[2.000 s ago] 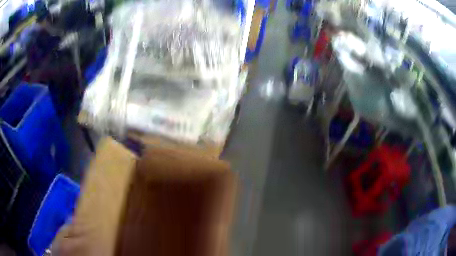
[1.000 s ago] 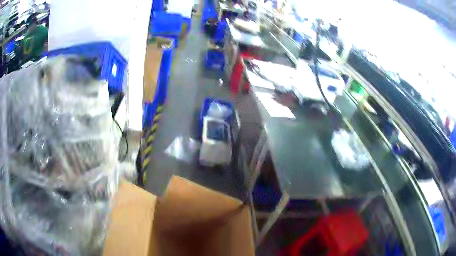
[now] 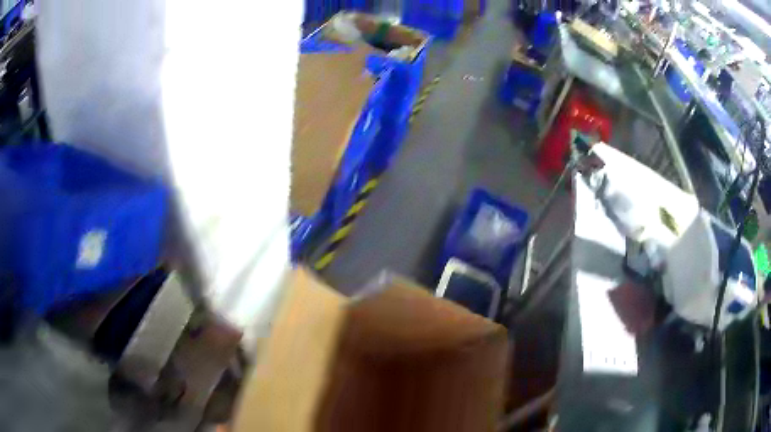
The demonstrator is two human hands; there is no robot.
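Note:
An open cardboard carton (image 3: 414, 354) is at the bottom centre of the head view, cut off by the lower edge. Its left flap (image 3: 292, 350) stands up and its inside is brown and shadowed; no contents can be made out. Neither of my hands is visible; any hold on the carton is hidden or outside the picture.
A white pillar (image 3: 232, 152) stands at left, beside a blue crate (image 3: 93, 232). Beyond it is a large cardboard sheet (image 3: 334, 118) with blue edging. A floor aisle (image 3: 423, 186) runs ahead. At right are a blue bin (image 3: 486, 228), red stool (image 3: 575, 131) and a bench with white equipment (image 3: 651, 190).
The view has moved forward along the aisle. The plastic-wrapped stack has mostly left the view, and the white pillar and blue crate are now close at left. The carton stays low in the view.

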